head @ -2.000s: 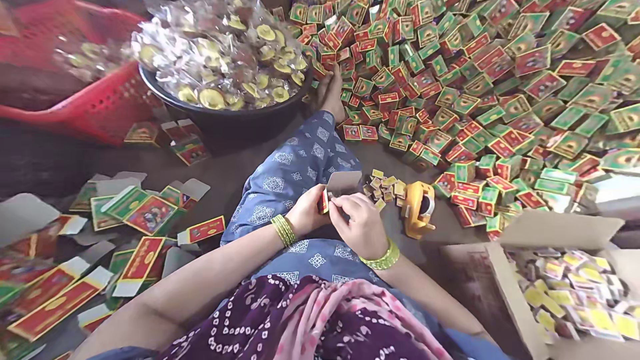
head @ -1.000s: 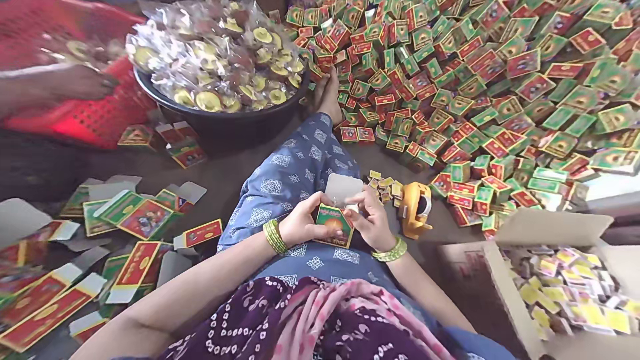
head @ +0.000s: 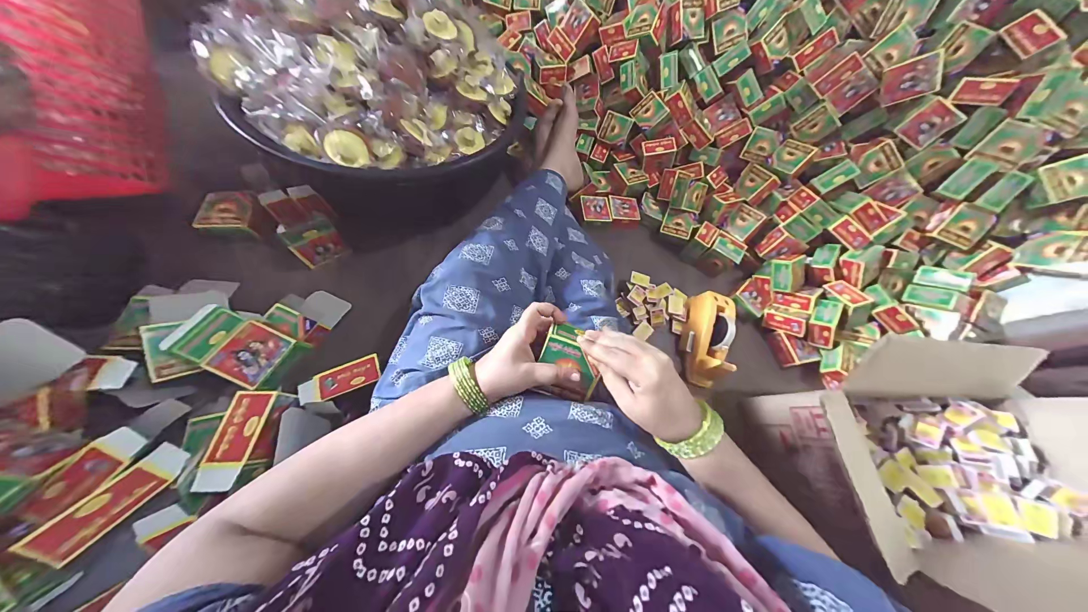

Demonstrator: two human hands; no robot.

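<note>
A small green and red printed carton [head: 568,365] is held over my lap. My left hand [head: 520,355] grips its left side, with the thumb across the front. The fingers of my right hand [head: 633,374] are on its upper right edge, and its top looks closed. Just beyond my right hand, on the floor, lie several small yellow and white pieces [head: 650,302]. Beside them stands a yellow tape dispenser [head: 710,338] with a roll in it. At the left lie many unfilled-looking cartons with raised flaps [head: 251,350], some flat.
A black tub [head: 374,174] heaped with clear plastic packets [head: 374,76] stands ahead on the left, beside a red plastic basket [head: 93,102]. A large heap of printed cartons [head: 816,144] covers the floor ahead right. An open cardboard box [head: 871,484] holds small yellow and white pieces.
The pale flap that stood up from the carton no longer shows, and my right hand has come down onto its top edge. Another person's hand over the red basket has drawn back to the left.
</note>
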